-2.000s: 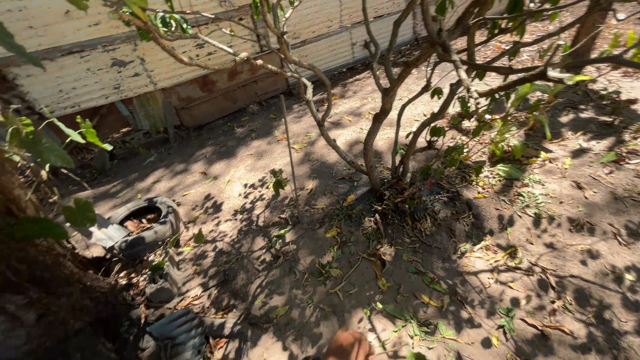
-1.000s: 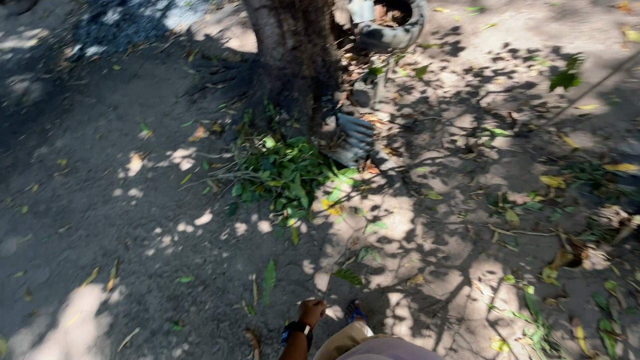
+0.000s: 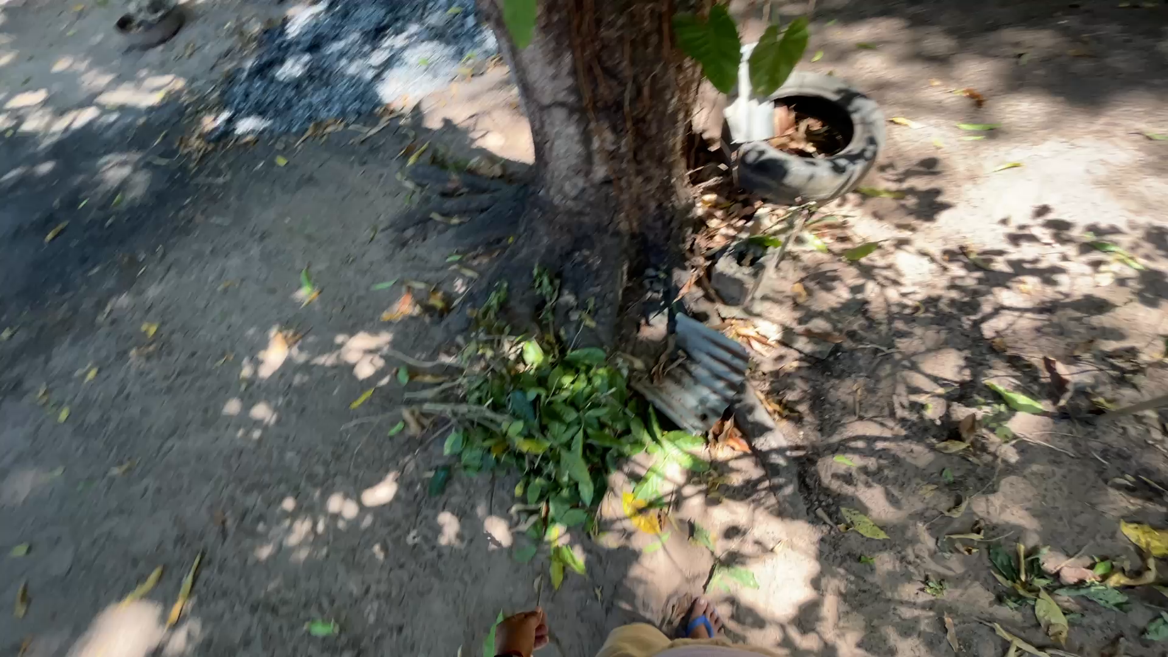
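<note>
My left hand (image 3: 522, 631) hangs at the bottom edge, left of my clothing, with its fingers curled. Whether anything is inside them cannot be told. A long green leaf (image 3: 493, 634) shows right beside it. Farther ahead, a heap of cut leafy branches (image 3: 566, 420) lies on the ground against the base of a tree trunk (image 3: 607, 137). A piece of corrugated sheet (image 3: 698, 379) leans by the heap's right side. My right hand is not in view.
An old tire (image 3: 853, 169) with dry leaves inside lies right of the trunk. Grey ash-like material (image 3: 338, 68) covers ground at the upper left. My foot in a blue-strapped sandal (image 3: 701, 622) is at the bottom. Fallen leaves (image 3: 862, 523) are scattered about.
The view has swung a lot, from a shrub by a metal wall to the tree trunk and leafy heap. My left hand sits lower in view than one second ago.
</note>
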